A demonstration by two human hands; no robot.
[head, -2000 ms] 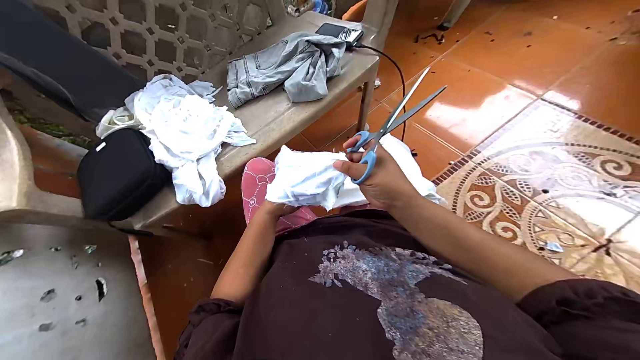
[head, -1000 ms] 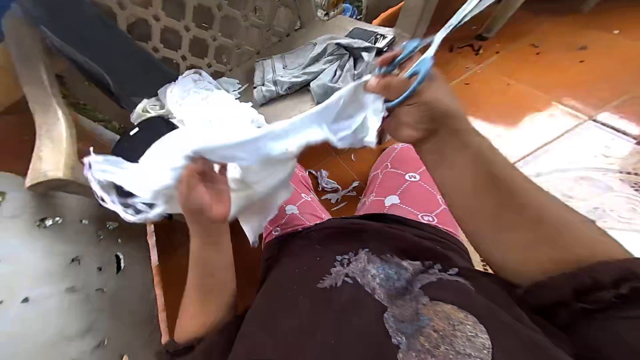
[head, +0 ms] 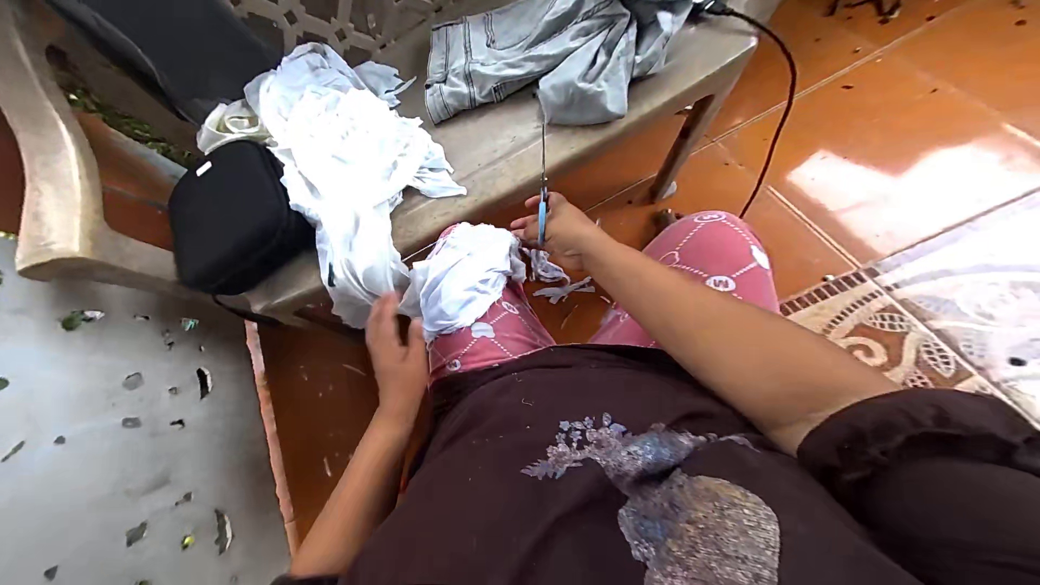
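A pair of scissors with blue handles (head: 543,213) is in my right hand (head: 566,233), seen edge-on with the blades pointing away from me. White cloth (head: 467,276) lies bunched over my left thigh, just left of the scissors. My left hand (head: 396,357) is beside that cloth with its fingers apart and seems to hold nothing; whether its fingertips touch the cloth is not clear. A larger heap of white cloth (head: 345,154) rests on the bench and hangs over its front edge, beyond my left hand.
The bench (head: 487,162) also bears a black zip case (head: 231,219) at the left and grey jeans (head: 569,61) at the back. A black cable (head: 790,97) hangs off its right end. Cloth scraps (head: 562,288) lie on the tiled floor between my knees.
The white cloth that was stretched between my hands a second ago now lies on my left thigh. My left hand has let it go. The scissors have turned edge-on in my right hand.
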